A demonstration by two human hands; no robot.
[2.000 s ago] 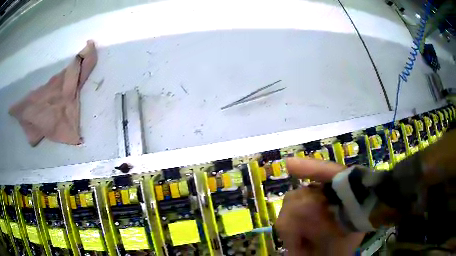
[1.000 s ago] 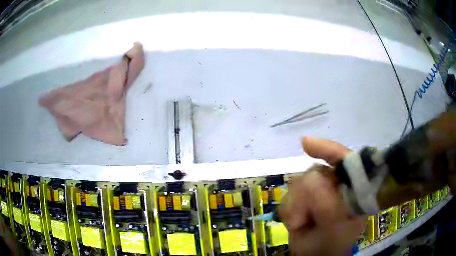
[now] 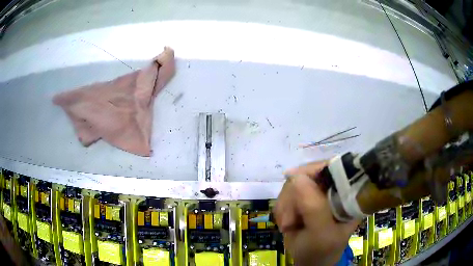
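Observation:
My right hand (image 3: pixel 306 218) is closed around the thick brown glue dispensing gun (image 3: pixel 409 161), with a white band near the grip. The pale-blue nozzle tip (image 3: pixel 260 218) points left over the yellow-orange parts of one power supply board (image 3: pixel 259 238). Whether it touches them I cannot tell. The boards stand side by side in a long row, with bright yellow transformers (image 3: pixel 209 258) and yellow-green dividers between them. My hand hides some boards. A blurred brownish shape at the lower left edge may be part of my left hand; it is cut off.
A pale metal rail (image 3: pixel 129 186) runs behind the boards. A slotted metal bracket (image 3: pixel 219 148) stands square to it, by a dark screw (image 3: pixel 209 193). A crumpled pink cloth (image 3: pixel 116 111) lies left on the worktop, tweezers (image 3: pixel 332 139) right. A dark thin line crosses the upper right.
The view has shifted, so cloth, bracket and tweezers sit further right and lower. The nozzle tip has moved from beside a transformer up to the yellow-orange parts of a board. The gun stays in my right hand.

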